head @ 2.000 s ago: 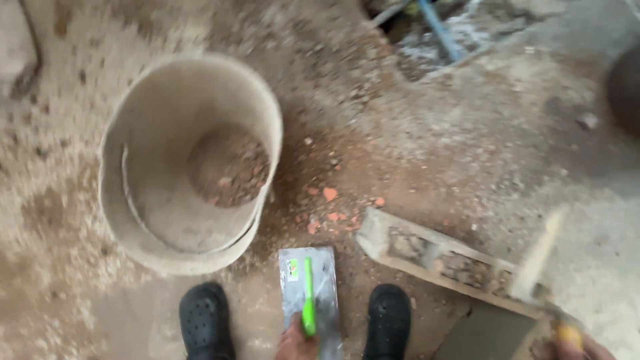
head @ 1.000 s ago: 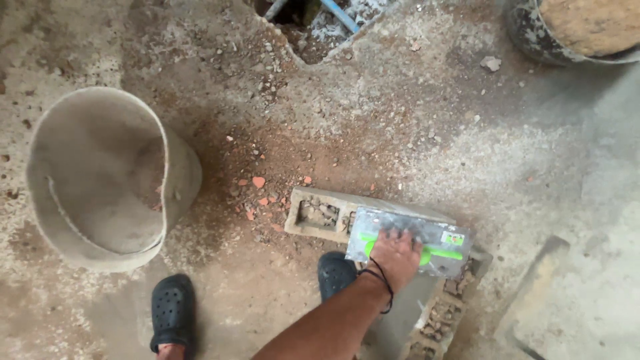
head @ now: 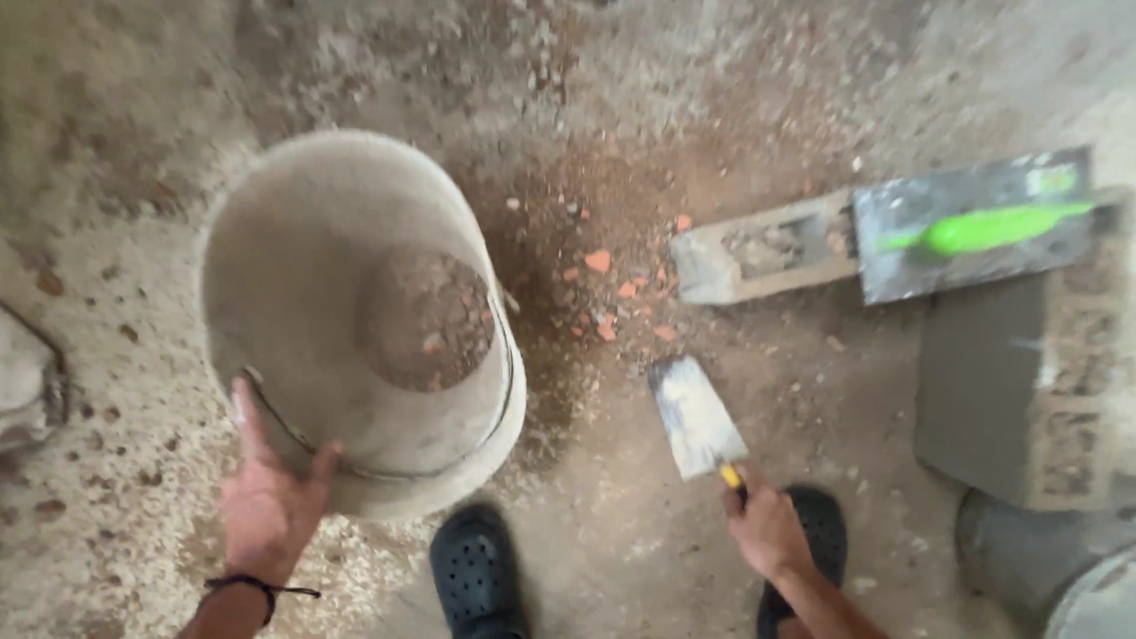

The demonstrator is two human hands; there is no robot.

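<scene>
A large pale bucket stands at left centre, with brown rubble at its bottom and a thin wire handle lying along its rim. At the bucket's near left rim, my left hand grips the edge; a dark cord bracelet is on its wrist. My right hand is closed round the yellow and black handle of a masonry trowel, whose mortar-smeared blade lies over the floor right of the bucket. A steel finishing trowel with a green handle rests on a hollow block at right.
Orange fragments and loose grit lie between the bucket and the block. Another hollow block stands at far right, above a partly visible round container. My dark clogs are at the bottom. A pale lump lies at the left edge.
My left hand has let go of the green-handled finishing trowel on the block and moved left to the bucket. The masonry trowel, at the far right two seconds ago, is now near the middle.
</scene>
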